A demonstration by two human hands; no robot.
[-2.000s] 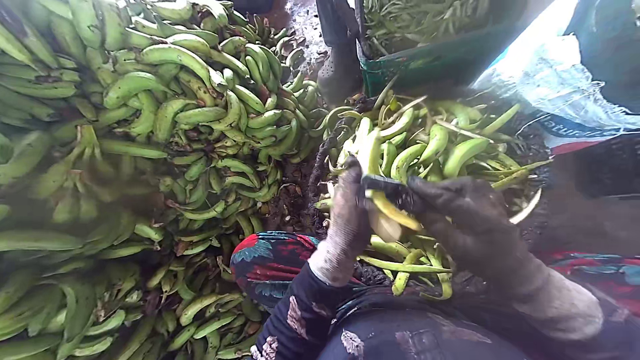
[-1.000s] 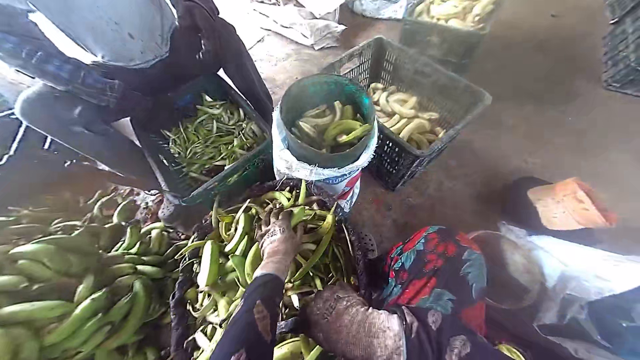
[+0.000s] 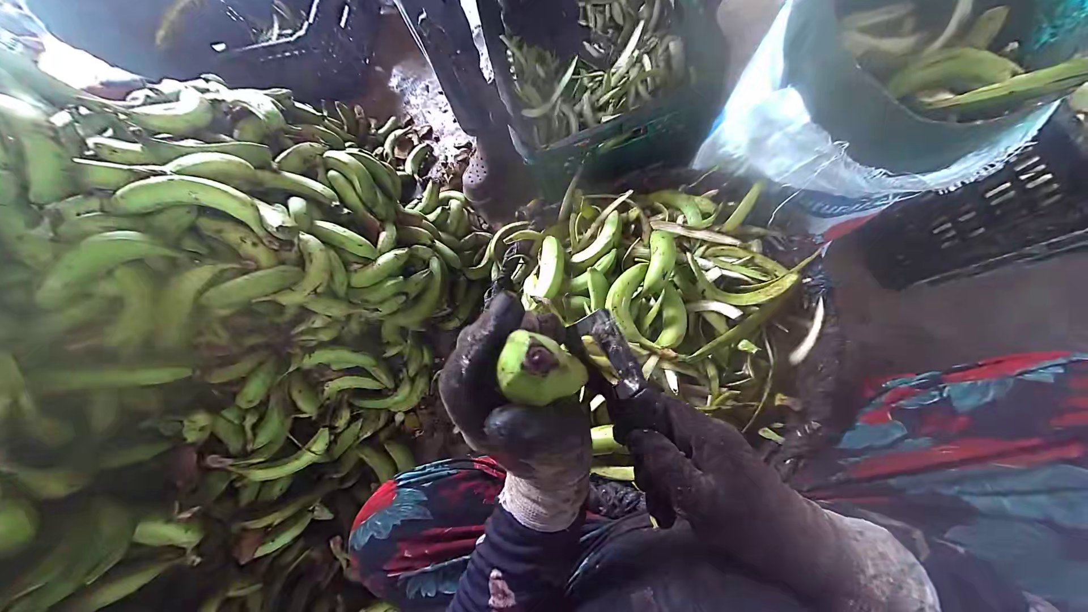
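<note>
My left hand (image 3: 518, 399), in a dirty knit work glove, grips a green plantain (image 3: 535, 370) with its dark tip turned up toward the camera. Just right of the fruit, my right hand (image 3: 697, 459), gloved as well, holds a dark-handled peeling tool (image 3: 616, 353); its working end is close to the plantain, and whether they touch cannot be told. Beyond both hands lie green plantains (image 3: 663, 263) mixed with loose strips of peel (image 3: 748, 293) in a dark-rimmed container.
A large heap of green plantains (image 3: 255, 280) covers the left side. Behind stands a green crate (image 3: 612, 136) of peels beside a person's boot (image 3: 493, 174). A bucket wrapped in a white sack (image 3: 790, 136) and a black slatted crate (image 3: 986, 204) are at upper right.
One second ago my left hand reached into the plantains and peels in front of me; now it holds a plantain near my lap. The view has swung toward the heap.
</note>
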